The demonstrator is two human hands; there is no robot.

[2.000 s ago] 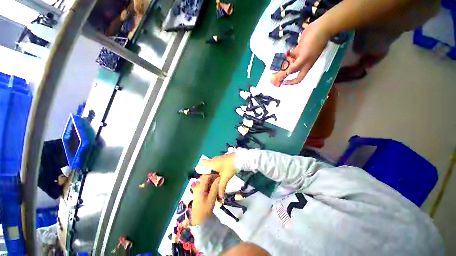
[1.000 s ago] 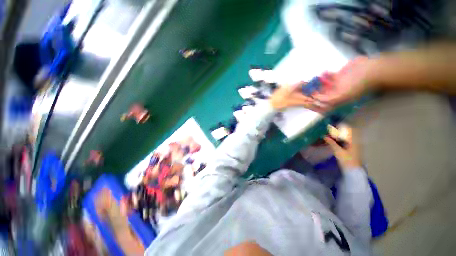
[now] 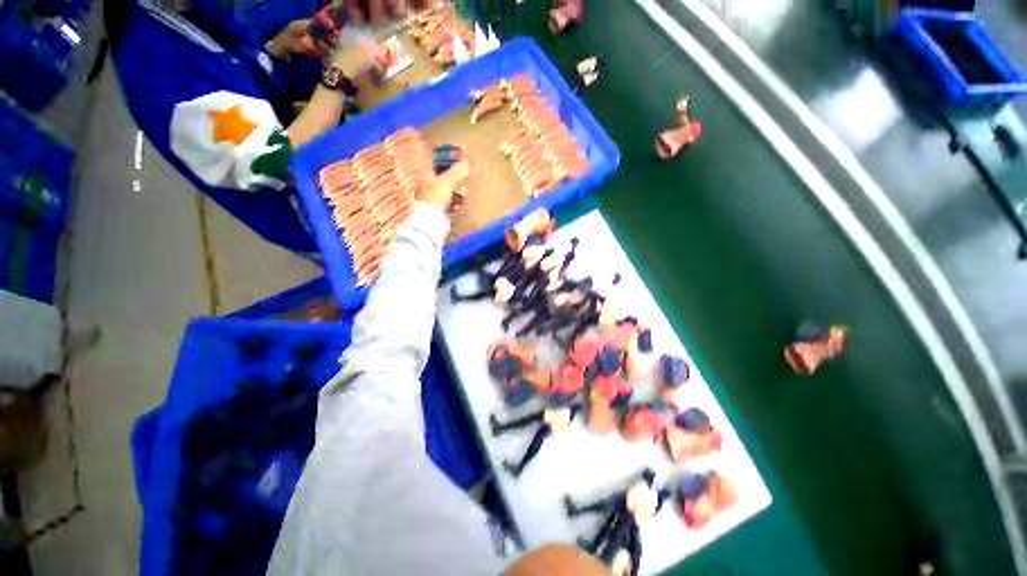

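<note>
My left hand (image 3: 444, 189), in a pale grey sleeve, reaches into a blue shallow tray (image 3: 600, 160) and grips a small piece with a navy part (image 3: 447, 158). Fingers and blur hide the rest of the piece. Slim pinkish-tan limbs (image 3: 372, 203) lie in rows at the tray's left, and more (image 3: 541, 146) at its right. Below the tray, a white work sheet (image 3: 563, 478) holds a pile of tan-orange and red torsos with navy areas (image 3: 608, 388) and black-legged lower bodies with cream parts (image 3: 546, 298). My right hand is out of view.
A green conveyor belt (image 3: 777, 259) on the right carries spaced torsos (image 3: 813, 349). A deep blue bin (image 3: 175, 473) of dark pieces stands at lower left. Another person's hand (image 3: 358, 59) works beyond the tray. A blue crate (image 3: 969, 68) is at upper right.
The view has swung left to the tray and torso pile. My left hand has moved from beside another person's hand into the tray. My right hand has left the view.
</note>
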